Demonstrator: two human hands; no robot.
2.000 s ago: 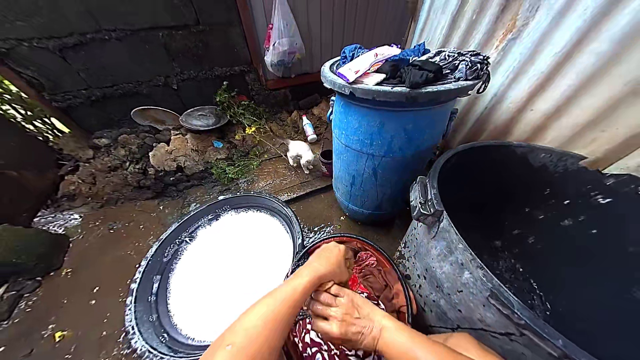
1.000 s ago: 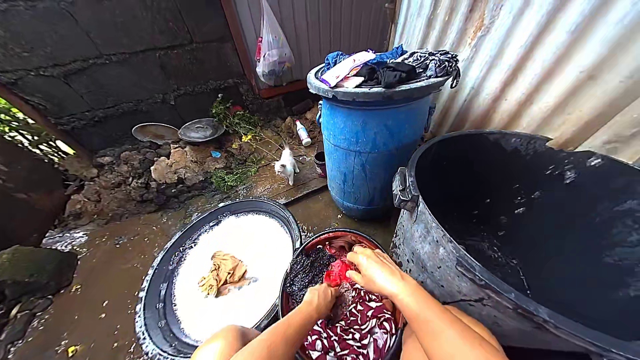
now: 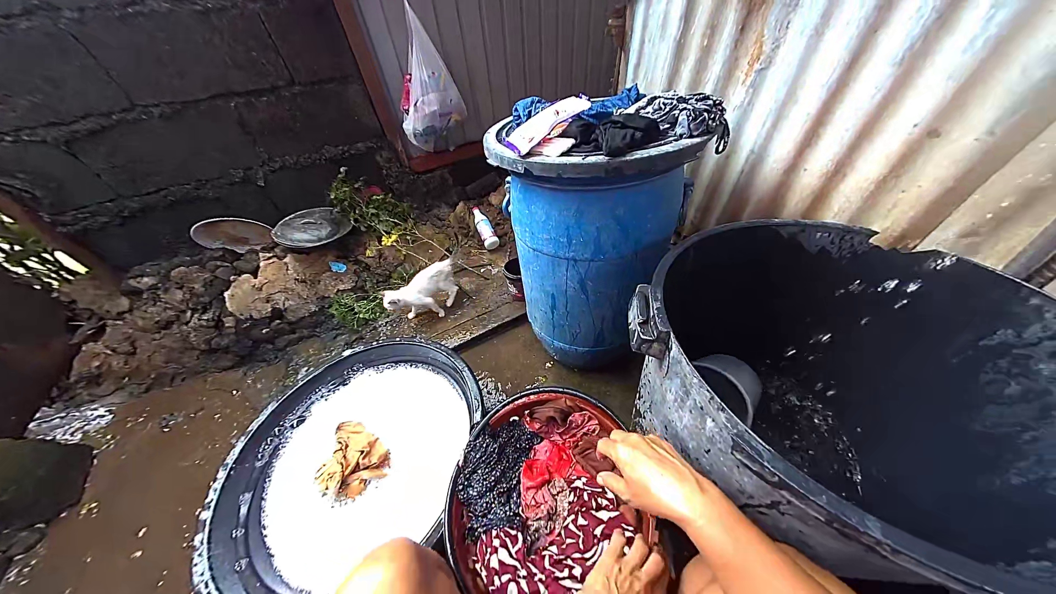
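Note:
A round basin of wet clothes (image 3: 540, 394) stands before my knees. In it lie a maroon-and-white patterned cloth (image 3: 569, 536), a red cloth (image 3: 549, 466) and a dark speckled cloth (image 3: 495, 474). My left hand (image 3: 629, 569) rests low on the patterned cloth with bent fingers; its grip is unclear. My right hand (image 3: 656, 474) is at the basin's right side, fingers curled over the brown cloth (image 3: 590, 454); whether they pinch it is not clear. Beside it, a black tub of white suds (image 3: 227, 495) holds a tan cloth (image 3: 353, 460) on the foam.
At the right stands a big dark water tub (image 3: 726, 445) with a gray container (image 3: 730, 384) inside. A blue barrel (image 3: 590, 264) behind carries clothes (image 3: 627, 128) on its lid. A white cat (image 3: 425, 289) is on the boards. Rubble (image 3: 280, 289) lies at the back left.
The tan cloth, not visible two seconds ago, lies on the suds. My hands have shifted from the basin's middle toward its right side. The cat has turned to face left.

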